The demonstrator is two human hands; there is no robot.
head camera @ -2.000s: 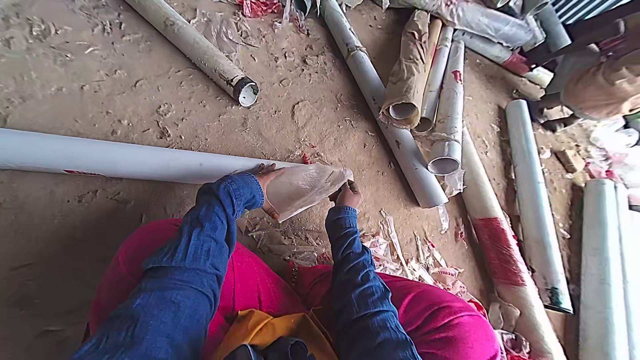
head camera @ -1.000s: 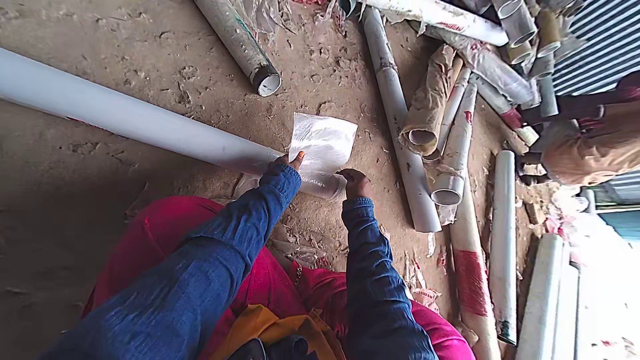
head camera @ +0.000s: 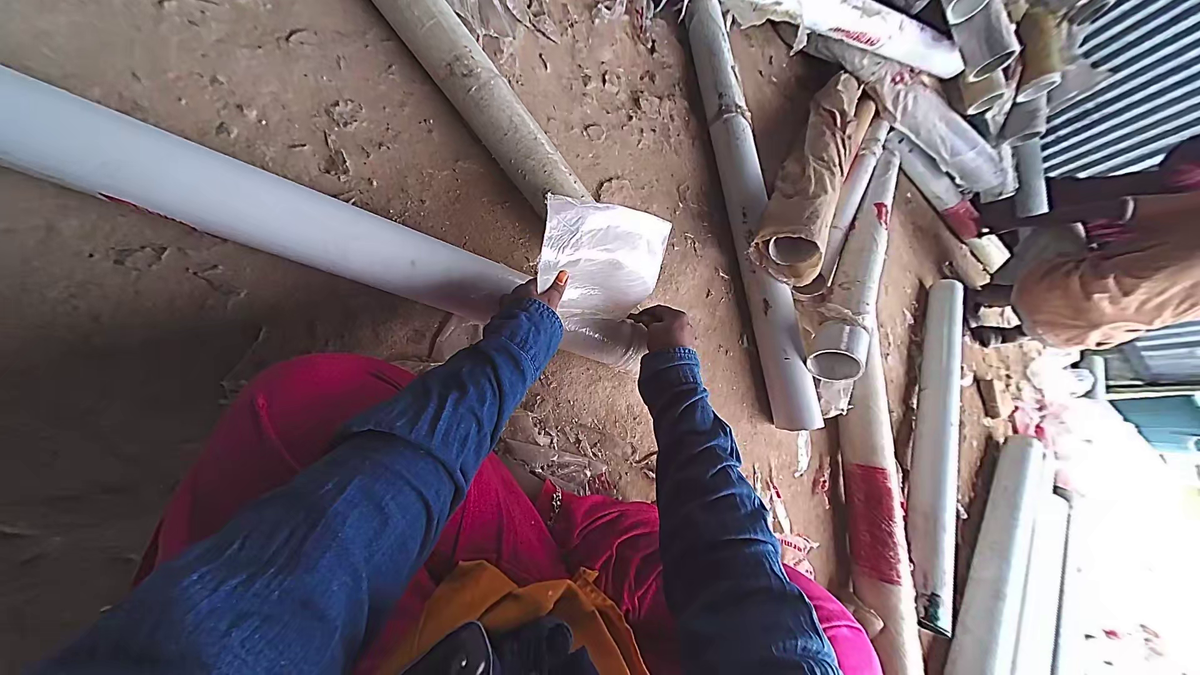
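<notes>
A long pale pipe or roll (head camera: pixel 281 211) slants in from the left edge to a point in front of my knees. Near its right end my left hand (head camera: pixel 537 295) holds it, the thumb against a sheet of clear plastic film (head camera: pixel 605 253) that stands up from the pipe. Wrinkled film (head camera: pixel 605 339) wraps the pipe's end. My right hand (head camera: pixel 664 328) is closed at that end, its fingers at the film's edge; what lies between them is too small to tell.
Beyond the film lies a grey pipe (head camera: pixel 487 103). Several more pipes lie to the right, one wrapped in brown material (head camera: pixel 811 178), another with a red band (head camera: pixel 874 525). A person in orange-brown clothing (head camera: pixel 1111 277) is at the right. Film scraps (head camera: pixel 553 455) litter the ground.
The film, stretched along the pipe's end between my hands two seconds ago, now stands up from it. The grey pipe's end, visible before, is now behind the film. The view has shifted.
</notes>
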